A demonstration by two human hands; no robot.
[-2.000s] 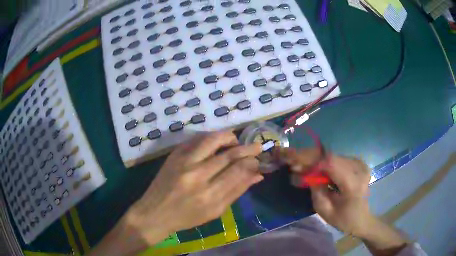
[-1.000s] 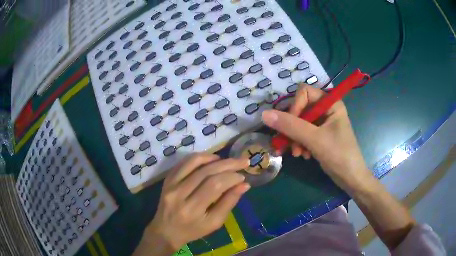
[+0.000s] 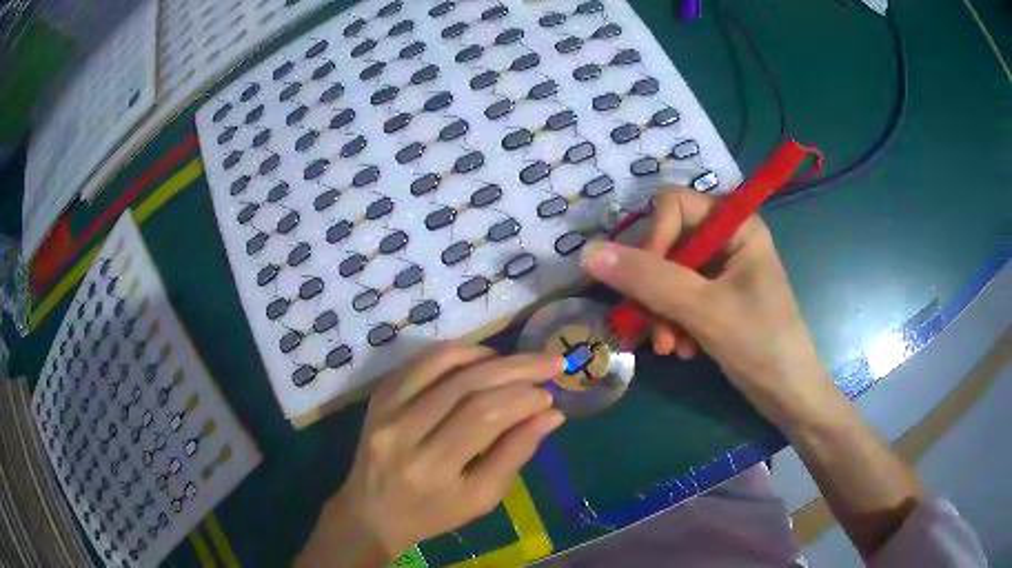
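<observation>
The round silver test fixture (image 3: 605,394) lies on the green mat at the front edge of the main foam tray (image 3: 488,322). A small component (image 3: 578,358), bluish here, sits in the dark cross slot of its brass-coloured centre. My left hand (image 3: 444,433) touches the component with its index fingertip; whether it grips it I cannot tell. My right hand (image 3: 721,288) holds the red test probe (image 3: 744,205) slanted, with its lower end at the fixture's right side. The probe's fine tip is too blurred to tell if it touches the component. Rows of dark oval components cover the main tray.
A smaller-looking tray of components (image 3: 239,438) lies at left, with layered tray edges (image 3: 33,477) at far left. More trays (image 3: 167,89) lie behind. Dark cables (image 3: 901,100) run at upper right. A purple pen (image 3: 690,9) shows at the top. A green label (image 3: 408,558) is at the front.
Since two seconds ago, my right hand has risen and the red probe now slants up over the tray's right corner. Since one second ago, both hands have barely moved; the component looks bluer.
</observation>
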